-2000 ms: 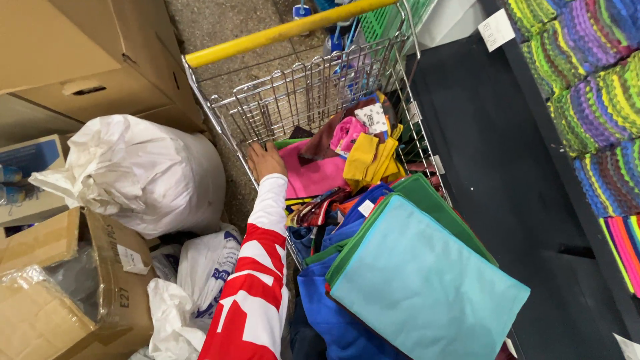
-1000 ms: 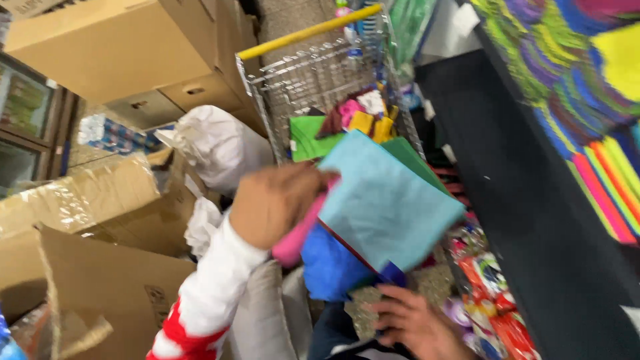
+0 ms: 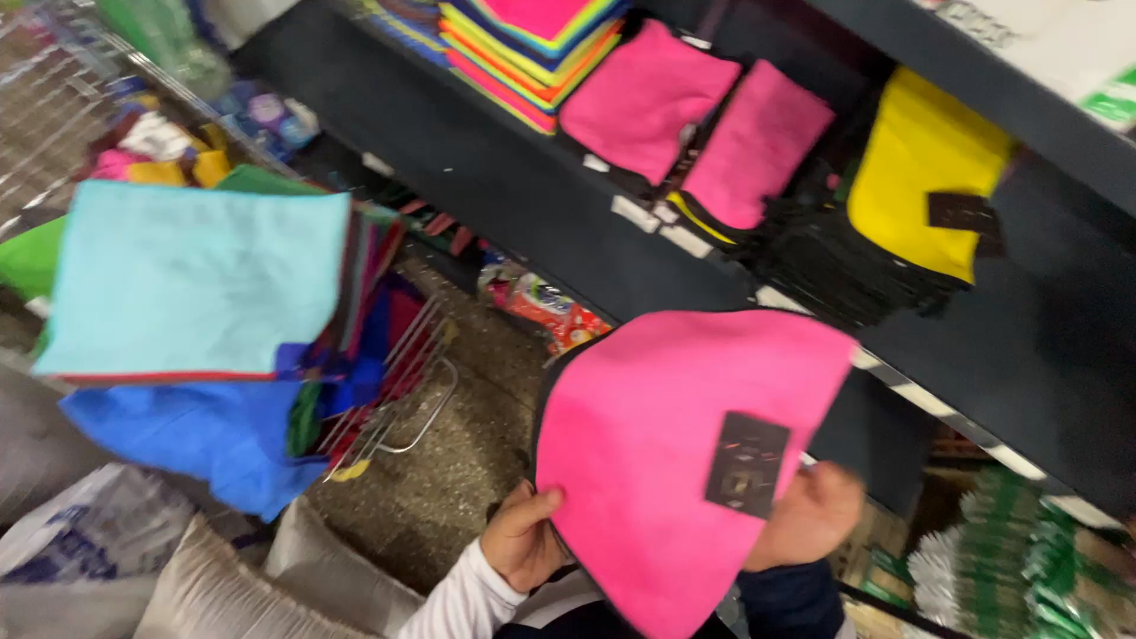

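Note:
A pink sheet of fabric [image 3: 657, 426] with a dark edge and a dark label [image 3: 747, 463] is held up in front of me. My left hand [image 3: 525, 537] grips its lower left edge, thumb on the front. At its right side is my right hand [image 3: 812, 515], blurred and partly behind the sheet, its fingers at the edge. To the left, a stack topped by a light blue cloth [image 3: 195, 275] lies on the wire shopping cart [image 3: 413, 373], with blue fabric [image 3: 204, 435] hanging below.
The dark shelf [image 3: 532, 213] carries folded pink pieces [image 3: 652, 106], a yellow piece [image 3: 923, 177] and a multicoloured stack [image 3: 532, 62]. Green-and-white brushes or bundles [image 3: 985, 541] stand lower right. Pale sacks [image 3: 231, 577] lie at the lower left.
The view has swung right toward the shelf. The pink fabric, in my left hand beside the cart a second ago, is now spread out between both hands.

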